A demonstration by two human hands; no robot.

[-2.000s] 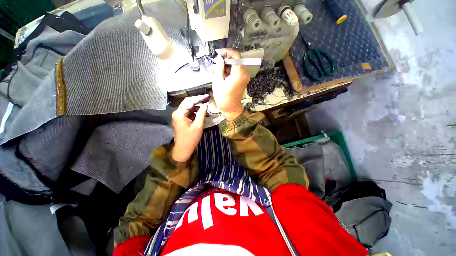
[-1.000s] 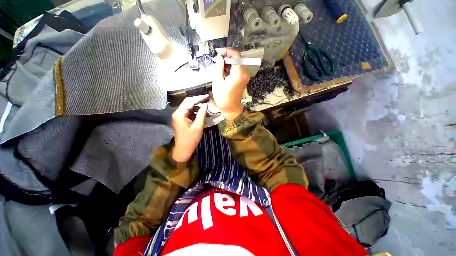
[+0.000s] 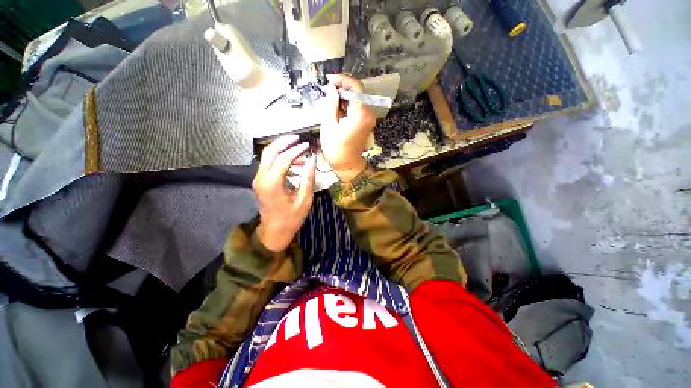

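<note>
My right hand (image 3: 348, 132) is at the needle area of the cream-white overlock machine (image 3: 320, 42). Its thumb and fingers pinch a narrow pale strip (image 3: 373, 99), whose free end points right. What the strip's other end touches is lost in the glare. My left hand (image 3: 282, 195) is lower and to the left, in front of the machine, with bent fingers and thumb a little apart. I cannot tell whether a fine thread is between them. A grey cloth panel (image 3: 170, 95) with a brown-gold band (image 3: 92, 130) lies left of the machine.
A white lamp (image 3: 233, 57) stands left of the needle. Dark trimmings (image 3: 405, 129) lie right of my right hand. Green-handled scissors (image 3: 482, 97) and a yellow-and-blue handle (image 3: 509, 18) lie on the blue mat (image 3: 530, 68). A green crate (image 3: 523, 231) is at lower right.
My left hand has shifted slightly left and up, with its fingers spread wider. The pale strip's free end has tilted down a little. My right hand has barely moved.
</note>
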